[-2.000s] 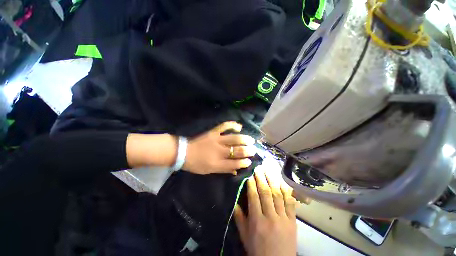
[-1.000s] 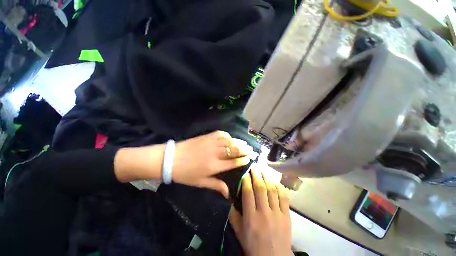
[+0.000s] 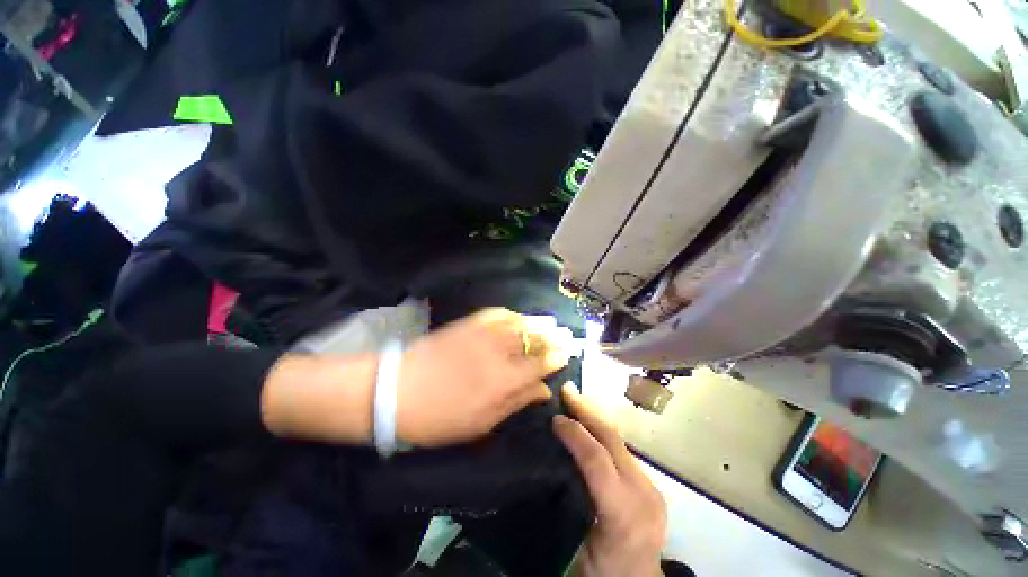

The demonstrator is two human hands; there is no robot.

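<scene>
A black garment panel (image 3: 428,147) lies heaped left of the sewing machine (image 3: 778,214), with green lettering (image 3: 577,171) partly behind the machine head. My left hand (image 3: 468,378), with a ring and white band, lies on the black cloth just left of the needle area, fingers bent and tips bunched at the cloth near the bright lamp spot. My right hand (image 3: 614,485) lies below it, fingertips on the cloth edge by the machine bed (image 3: 721,434). The needle and presser foot are lost in glare. Whether the left fingers pinch the cloth is hard to tell.
A smartphone (image 3: 829,471) with a lit screen lies on the bed at right. A brownish block (image 3: 649,392) sits near the foot. A green fabric piece (image 3: 203,109) and white material (image 3: 147,169) lie at upper left. Yellow loops (image 3: 806,34) hang on the machine's top.
My right hand has turned and its fingers have drawn closer together, slightly lower. My left hand has shifted a little, with fingers more bent. The green edge line between the hands no longer shows. The machine appears shifted left.
</scene>
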